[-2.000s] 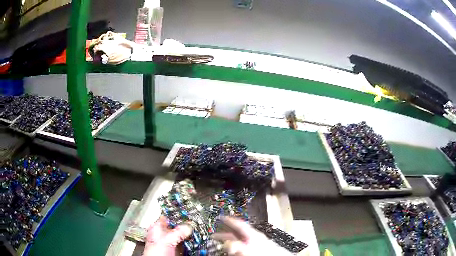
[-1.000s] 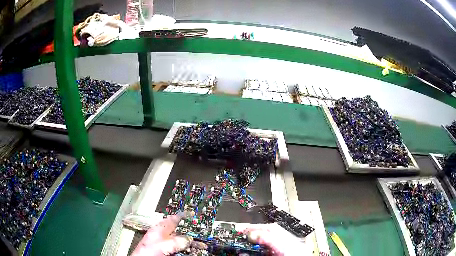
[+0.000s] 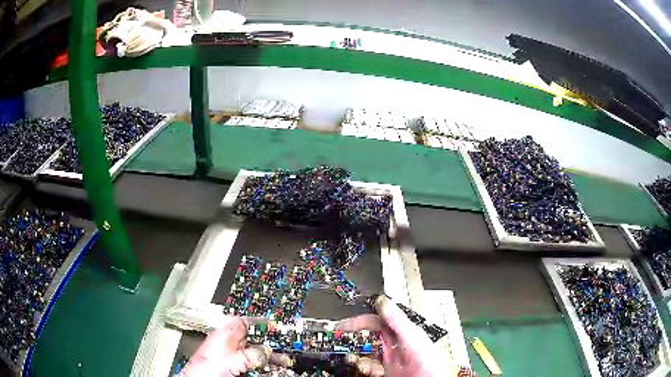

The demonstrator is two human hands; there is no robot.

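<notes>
My left hand (image 3: 224,352) and my right hand (image 3: 403,344) are bare at the bottom. They grip the ends of a circuit board strip (image 3: 318,362), dark side showing. Another strip with coloured parts (image 3: 324,339) lies just beyond it, partly hidden by fingers. In the work tray (image 3: 207,266), several strips (image 3: 266,289) lie side by side, parts up, with a slanted one (image 3: 335,278) to their right. A board pile (image 3: 313,197) fills its far end. A dark-faced strip (image 3: 419,321) lies at the tray's right, partly behind my right hand.
A yellow-handled tool (image 3: 485,356) lies right of the tray. Full side trays stand at right (image 3: 502,234), lower right (image 3: 553,283) and left (image 3: 66,272). A green post (image 3: 96,177) rises at left; a green shelf edge (image 3: 331,62) crosses above. Pale panels (image 3: 379,125) stand at the back.
The view has shifted. Two seconds ago my hands were over boards inside the tray; then they moved to its near edge. The held strip now shows its dark side between them.
</notes>
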